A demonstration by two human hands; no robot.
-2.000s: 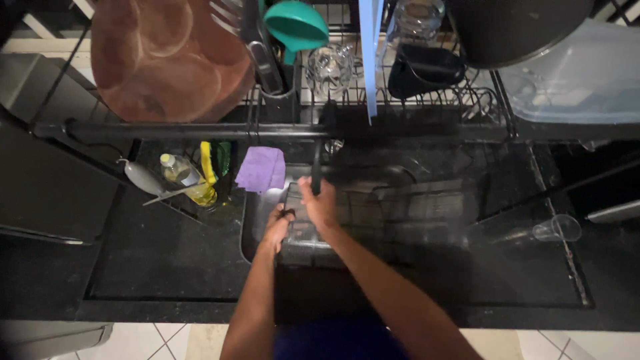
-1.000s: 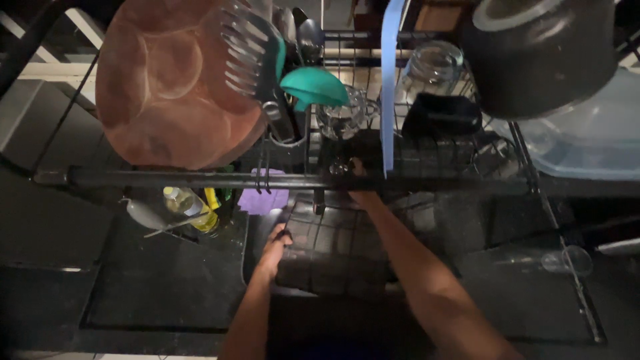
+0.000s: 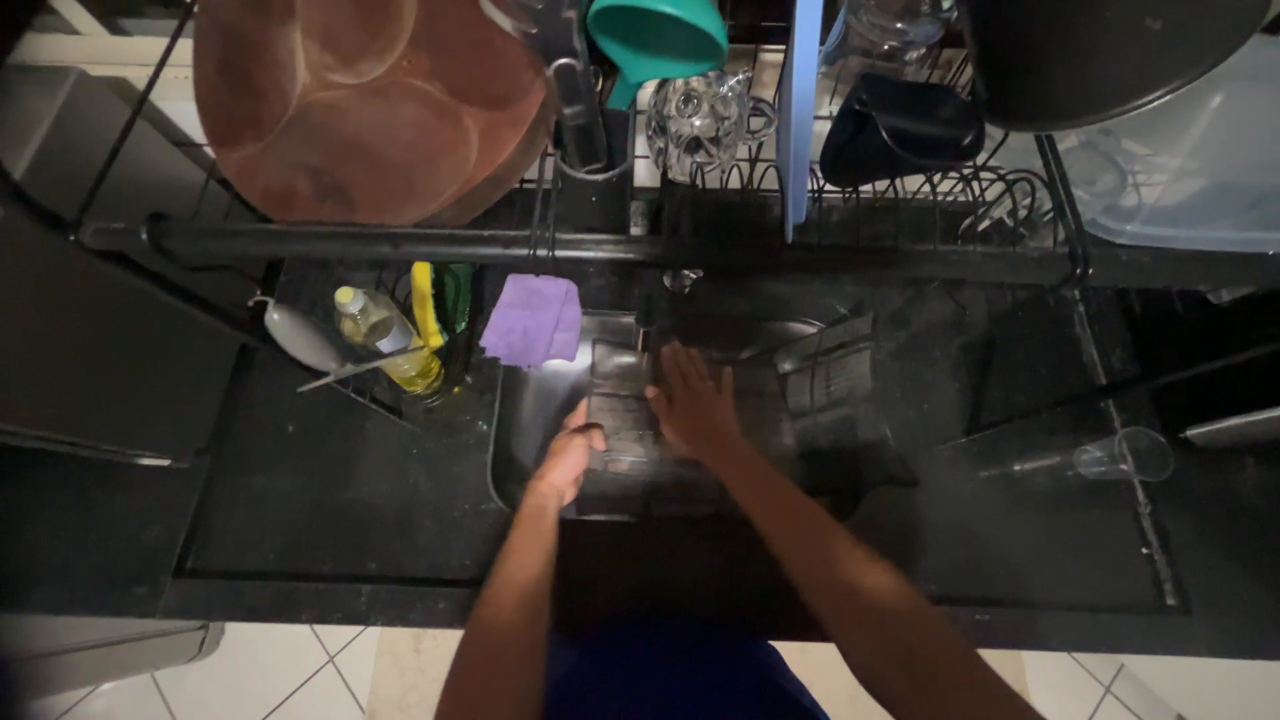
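A dark, glossy flat piece with ribs, perhaps a rack or grate (image 3: pixel 830 385), lies across the metal sink basin (image 3: pixel 510 440). My left hand (image 3: pixel 572 458) grips its left edge with curled fingers. Flat on its surface rests my right hand (image 3: pixel 695 400), fingers pointing away from me, just below the faucet (image 3: pixel 645 325). A folded purple cloth (image 3: pixel 533 320) hangs over the back left rim of the basin. Left of it stand a yellow-green sponge (image 3: pixel 428 305) and a bottle of yellow liquid (image 3: pixel 390 340).
Above the sink, a black dish rack (image 3: pixel 400 242) holds a large brown round dish (image 3: pixel 370 110), a green ladle-like utensil (image 3: pixel 660 40), glassware (image 3: pixel 695 125), a blue board edge-on (image 3: pixel 800 120) and a dark pot (image 3: pixel 1100 60). A clear cup (image 3: pixel 1125 455) lies on the right counter.
My right hand was up near the faucet one second ago and is now lower, on the dark piece. My left hand stays at the piece's left side.
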